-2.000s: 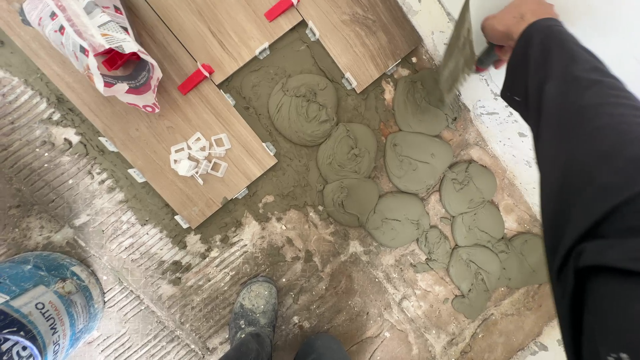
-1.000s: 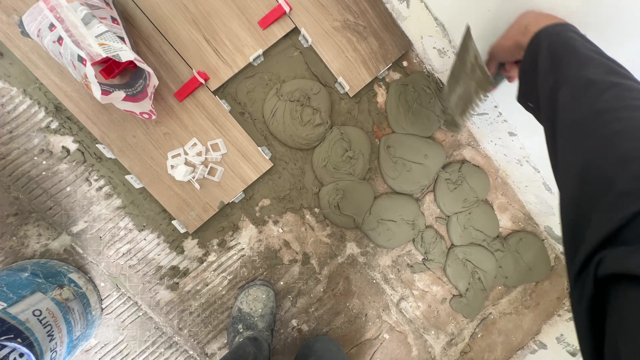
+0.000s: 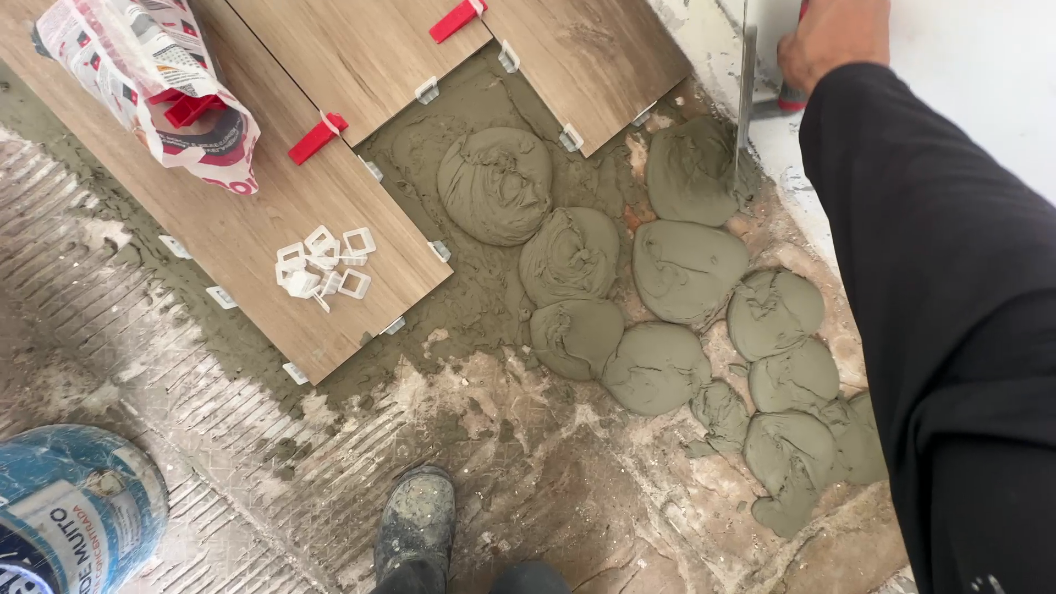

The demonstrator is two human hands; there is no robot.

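At the upper right my right hand [image 3: 837,45] grips the red and grey handle of a trowel [image 3: 746,99]. The blade is seen nearly edge-on against the white wall, its lower end at the edge of a mound of grey-green mortar [image 3: 691,169]. Several more mounds, such as a large round one [image 3: 495,186], lie on the floor beside the wood-look tiles [image 3: 388,231]. White plastic tile-leveling clips [image 3: 322,264] lie loose on one tile, and others stick out from under the tile edges. Red wedges [image 3: 318,140] sit in clips at the joints. My left hand is out of view.
A plastic bag [image 3: 144,91] holding red wedges lies on the tiles at upper left. A blue bucket [image 3: 82,503] stands at lower left on ridged old mortar. My boot [image 3: 417,520] is on the rough floor at bottom center. The white wall [image 3: 965,91] bounds the right side.
The trowel has turned from showing its blade face to nearly edge-on beside the wall. My right hand is still on its handle. The mounds and tiles look unchanged.
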